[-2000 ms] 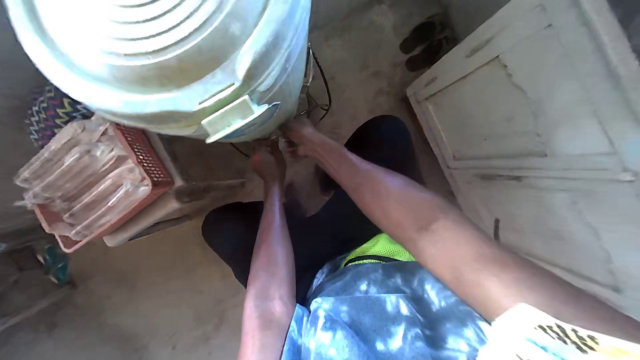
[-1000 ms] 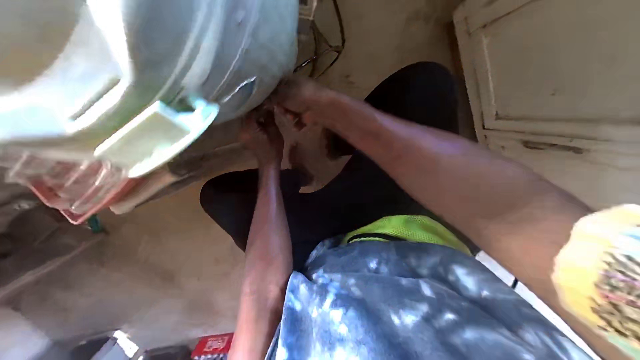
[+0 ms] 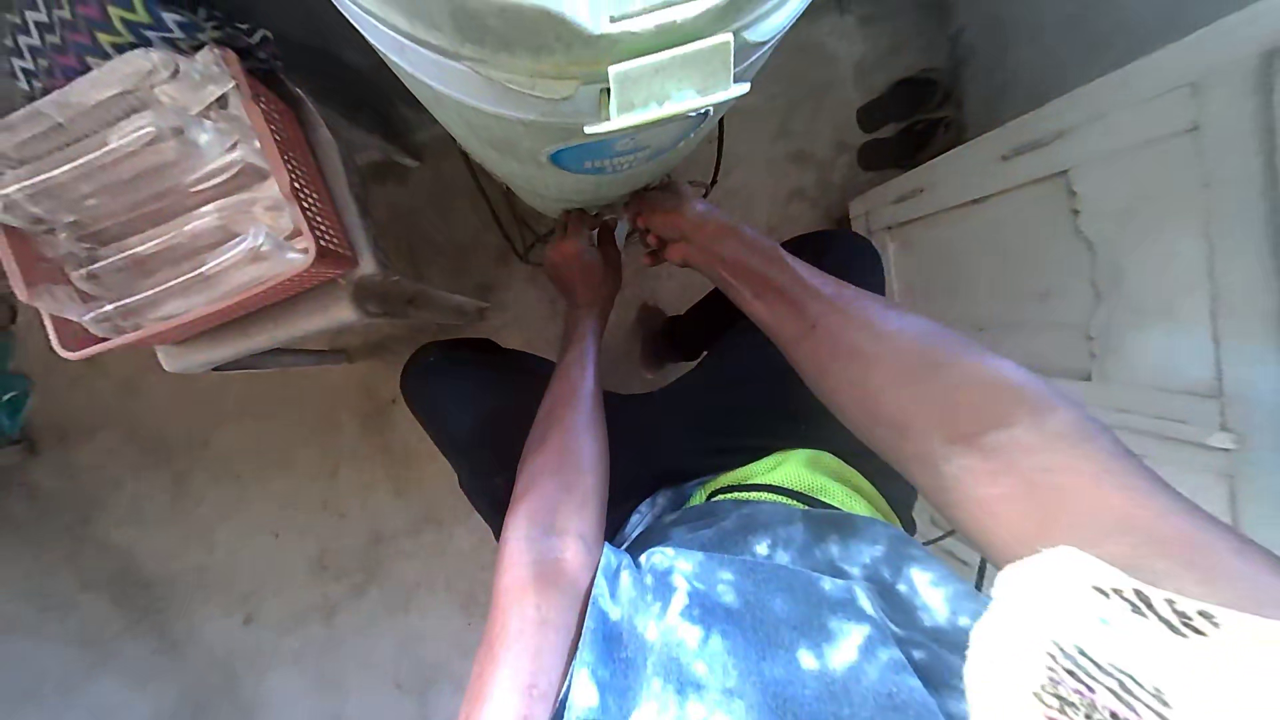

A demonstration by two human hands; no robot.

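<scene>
A large pale plastic drum (image 3: pixel 520 140) with a lid and a side latch (image 3: pixel 670 80) stands at the top centre. Both hands are at its lower front edge. My left hand (image 3: pixel 583 262) has its fingers raised against the underside of the drum. Close beside it on the right, my right hand (image 3: pixel 668 222) has its fingers curled at the same spot. Something small and pale shows between the two hands, too small to name. Whether either hand grips it cannot be made out, as the fingertips are partly hidden by the drum.
At the left, a red plastic basket (image 3: pixel 325 235) of clear-wrapped packs rests on a stool or chair (image 3: pixel 270 318). Dark cables (image 3: pixel 490 205) lie behind the drum. Dark sandals (image 3: pixel 900 140) are on the floor at the upper right, near a worn white wooden door or cabinet (image 3: pixel 990 280).
The view has swung and shifted between frames. Both hands stay at the lower edge of the drum throughout; no clear change in their hold shows.
</scene>
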